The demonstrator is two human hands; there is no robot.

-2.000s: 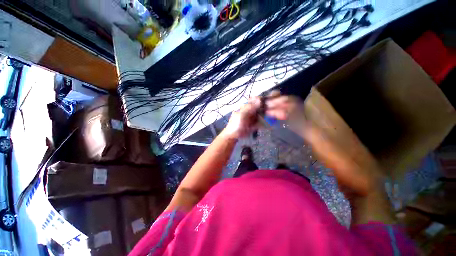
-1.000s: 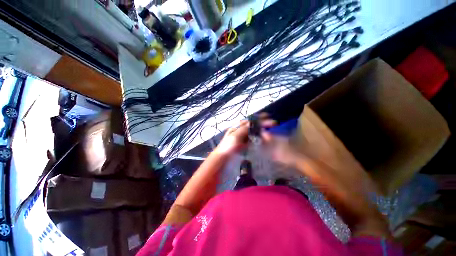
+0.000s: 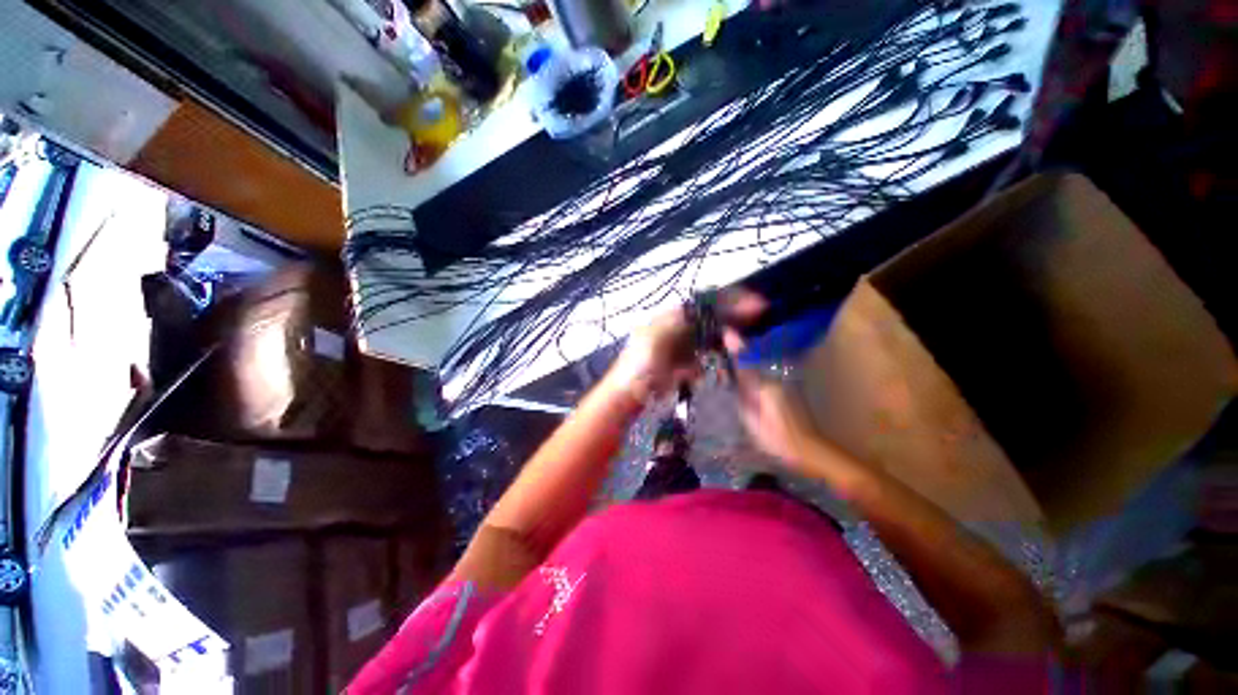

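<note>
My left hand (image 3: 661, 346) holds a small dark coiled cable bundle (image 3: 703, 319) in front of my body, just off the table's front edge. My right hand (image 3: 751, 356) is blurred and close against the right side of the bundle; whether its fingers grip it cannot be told. Long loose black cables (image 3: 611, 238) lie in rows across the white-topped table (image 3: 398, 330), with dark connector ends (image 3: 1002, 84) at the right end. A tub of short dark ties (image 3: 576, 92) stands at the back of the black mat (image 3: 475, 201).
A large open carton (image 3: 937, 394) stands at the right, near my right forearm. A blue bin (image 3: 788, 335) is under the table edge. Scissors (image 3: 652, 73) lie at the back. Packed cartons (image 3: 204, 482) are stacked left. Dark patterned cloth, possibly a person, shows at upper right.
Both hands stay together around the bundle and have shifted slightly, the right one blurred by motion. The view has swung a little. A dark patterned shape has appeared at the upper right.
</note>
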